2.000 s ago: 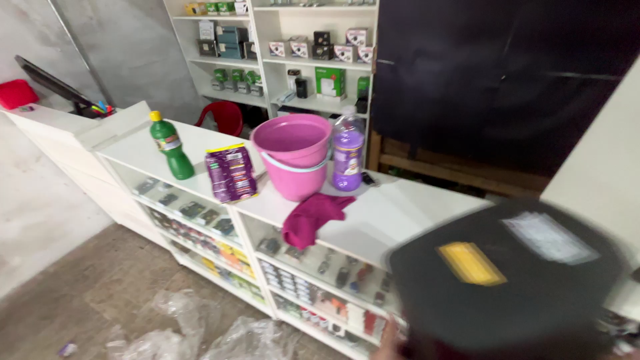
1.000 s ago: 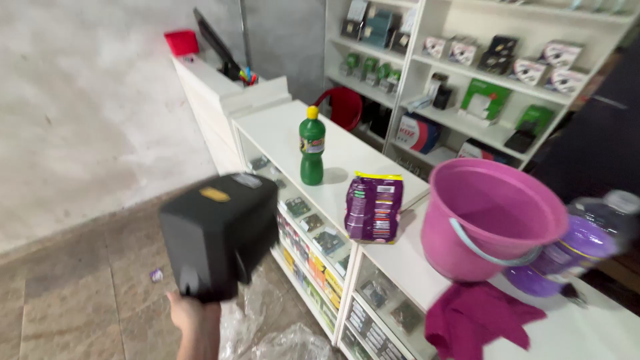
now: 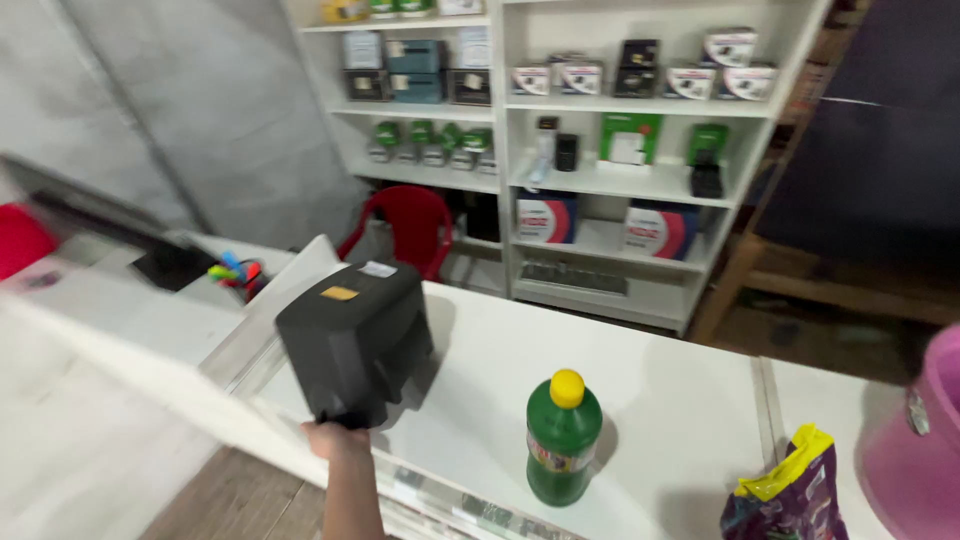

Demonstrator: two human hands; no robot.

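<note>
My left hand [image 3: 339, 441] grips the lower near edge of a black boxy device [image 3: 356, 337], which resembles a label printer and has a yellow and a white sticker on top. The device is over the left end of the white counter [image 3: 480, 352]; whether its base fully rests there is hidden. To its right, a green plastic bottle with a yellow cap [image 3: 562, 442] stands upright. Farther right are a purple and yellow plastic packet [image 3: 787, 495] and a pink bucket [image 3: 919, 442], both cut off by the frame. My right hand is out of view.
A raised white panel [image 3: 277, 315] borders the counter's left end. Beyond it are a monitor [image 3: 90, 202] and colored pens [image 3: 236, 271] on a lower desk. Behind the counter stand a red plastic chair [image 3: 409, 225] and white shelves [image 3: 637, 105] with boxed goods.
The black device in my left hand has moved from beside the counter, over the floor, to over the counter's left end, left of the green bottle. The view has swung strongly.
</note>
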